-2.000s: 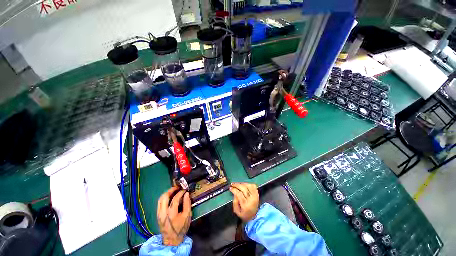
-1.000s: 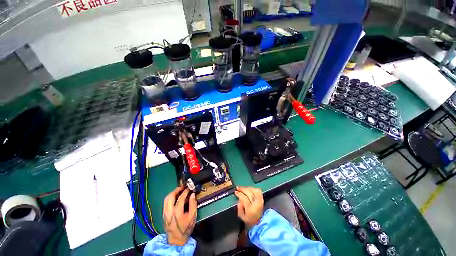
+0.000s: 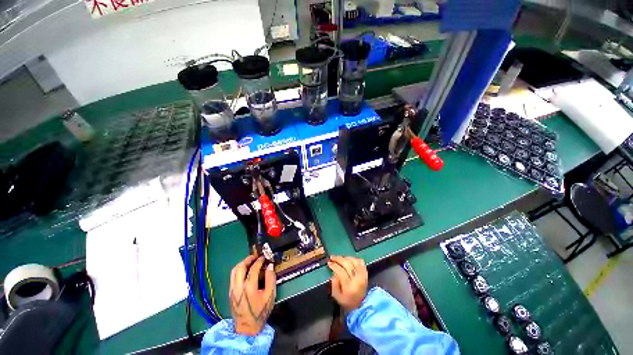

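The left test fixture has a black upright frame, a tan base plate [image 3: 300,262] and a red clamp handle [image 3: 270,215] pointing down toward me. My left hand [image 3: 251,295] rests at the base's front left corner, fingertips by a white-tipped fitting; whether it holds anything is hidden. My right hand [image 3: 348,279] is at the base's front right corner, fingers curled, thumb and finger close together; I cannot tell if it holds anything. The right test fixture [image 3: 382,201] stands beside it, its red handle [image 3: 426,154] angled out to the right.
A blue tester [image 3: 277,144] with clear cylinders stands behind the fixtures. A blister tray [image 3: 555,291] with several round black housings lies at lower right, a fuller tray [image 3: 513,145] beyond. Hoses [image 3: 194,256], paper [image 3: 135,263] and a tape roll [image 3: 32,286] are at left.
The view has shifted, so the scene sits further right in the picture. Both hands stay at the left fixture's front corners with little visible change. Both red handles keep their positions.
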